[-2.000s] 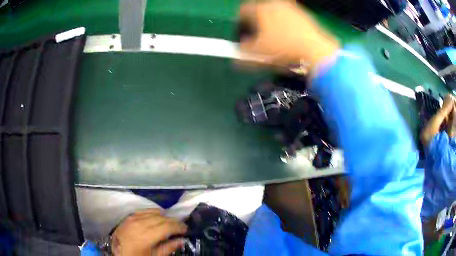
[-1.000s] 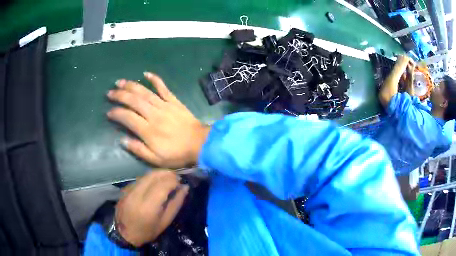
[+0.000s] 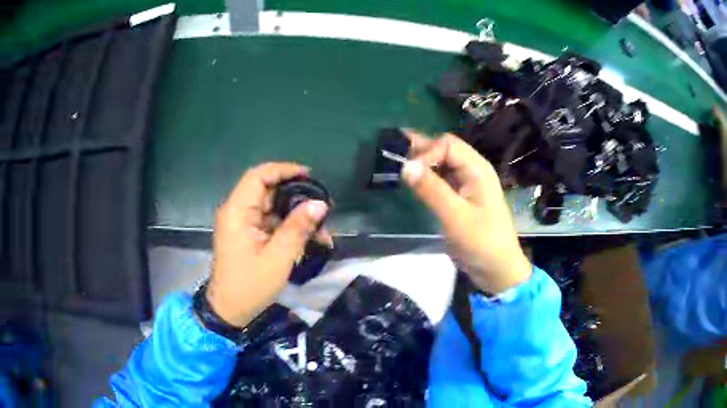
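My left hand (image 3: 267, 231) holds a small black round-centred unit (image 3: 300, 193) between thumb and fingers, over the bench's front edge. My right hand (image 3: 462, 199) pinches a black binder clip (image 3: 388, 159) by its silver wire handle, to the right of the unit and apart from it. A pile of black clips and parts with silver wires (image 3: 562, 127) lies on the green bench beyond my right hand. A black piece also shows below my left fingers; what it is, I cannot tell.
A black compartment tray (image 3: 68, 171) covers the left side. A white-metal rail (image 3: 359, 36) runs behind. Black plastic with white letters (image 3: 351, 351) is at my lap. An open carton (image 3: 618, 307) holding black clips stands below the bench edge at right.
My right hand has moved from the bare bench on the left to the middle and now holds a clip. My left hand has risen from my lap with the round-centred unit. The view has shifted.
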